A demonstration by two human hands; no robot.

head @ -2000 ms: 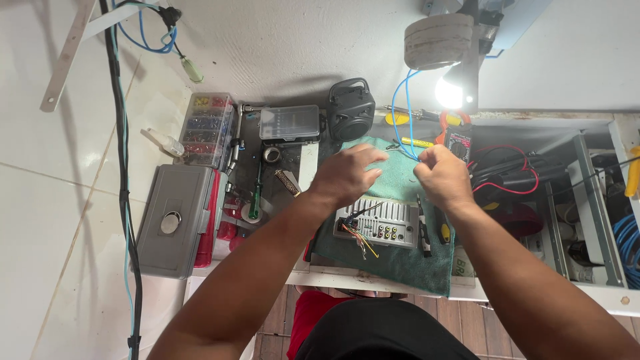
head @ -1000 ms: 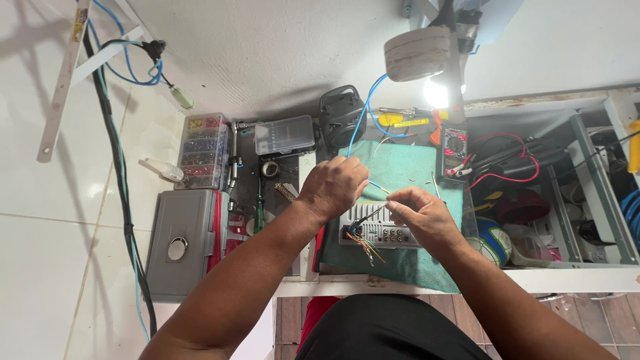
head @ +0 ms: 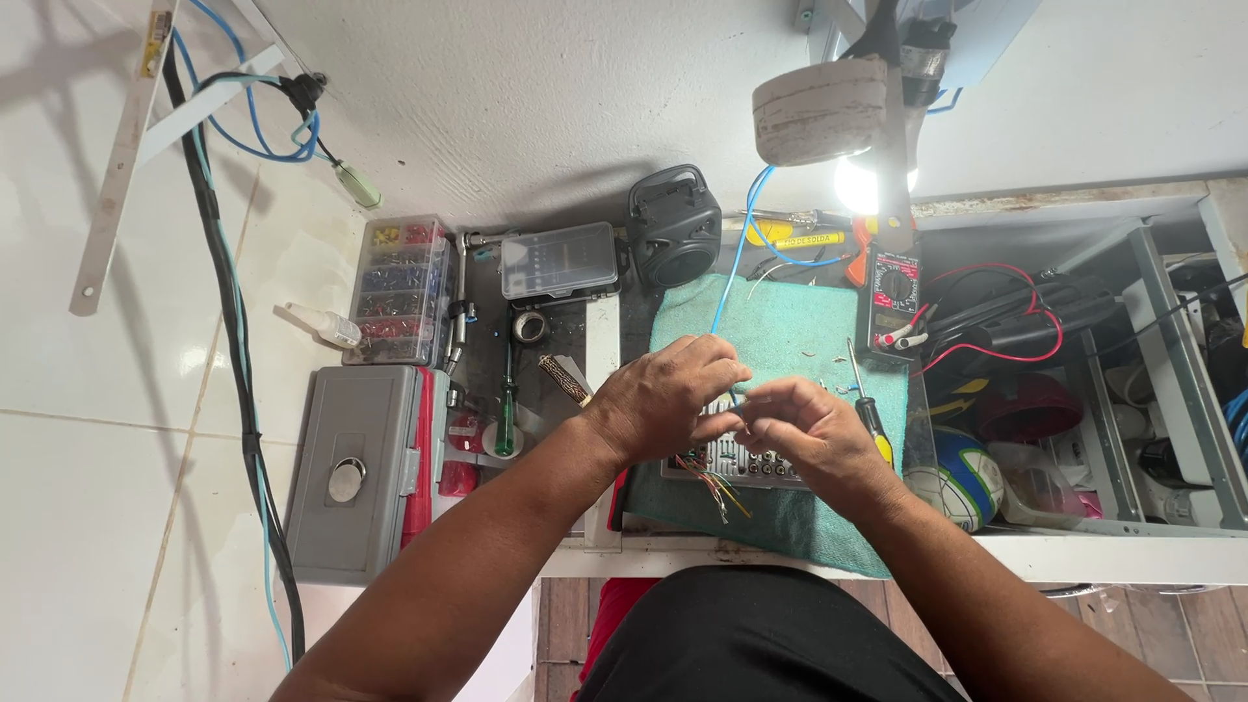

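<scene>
My left hand (head: 668,398) grips a blue cable (head: 727,292) that comes down from above and passes into its fingers. Close against it on the right, my right hand (head: 814,434) pinches the cable's lower end between thumb and fingertips. Both hands are above a metal electronic unit (head: 726,458) with round sockets, which they partly cover. Colored loose wires (head: 717,483) spill from the unit's near left side. Under it lies a green cloth (head: 780,322). A screwdriver with a black and yellow handle (head: 873,429) rests on the cloth beside my right hand.
A multimeter (head: 892,292) with red leads stands right of the cloth. Behind are a black speaker (head: 675,226) and a lit lamp (head: 860,185). To the left are a compartment box (head: 400,292), a green screwdriver (head: 506,409) and a gray case (head: 356,468). An open drawer section (head: 1131,390) holds mixed items.
My hands, apart two seconds ago, have come together over the unit with the blue cable between them. The right hand has moved in close to the left.
</scene>
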